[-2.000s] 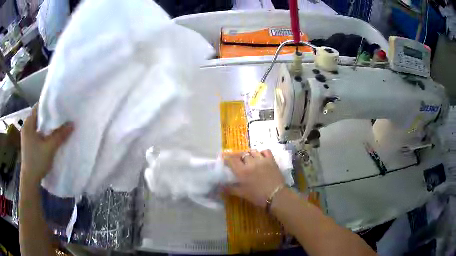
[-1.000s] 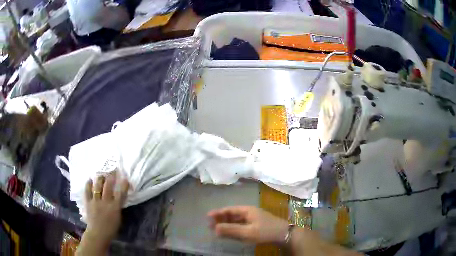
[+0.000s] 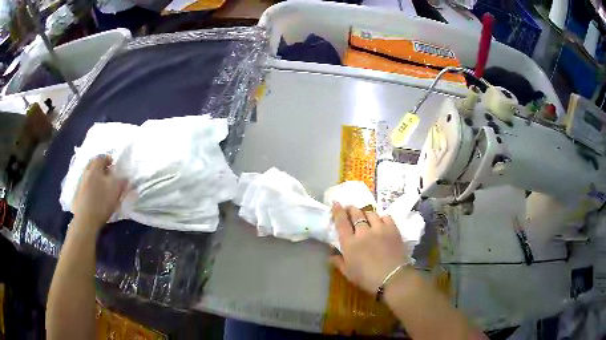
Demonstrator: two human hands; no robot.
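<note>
A white garment panel (image 3: 176, 169) lies spread on the dark cloth-covered side surface. It runs right into a gathered white stretch (image 3: 276, 206) on the pale table, up to the needle area of the sewing machine (image 3: 518, 149). My left hand (image 3: 100, 192) is on the left part of the panel, its fingertips at the cloth; whether they pinch it is unclear. My right hand (image 3: 372, 249) lies on the white cloth just left of the presser foot, fingers bent over it. The needle is hidden by the machine head and cloth.
Yellow-orange printed tape (image 3: 357, 156) is stuck on the tabletop. Behind it a white trough (image 3: 305, 16) holds an orange box (image 3: 399, 54) and dark cloth. Thread snips (image 3: 523, 240) lie on the bed by the machine arm. A control box (image 3: 586, 126) is at the right.
The large panel was lifted, then laid down on the side surface, and now lies flatter. My left hand has moved up and left on it. My right hand has moved from the table front onto the cloth.
</note>
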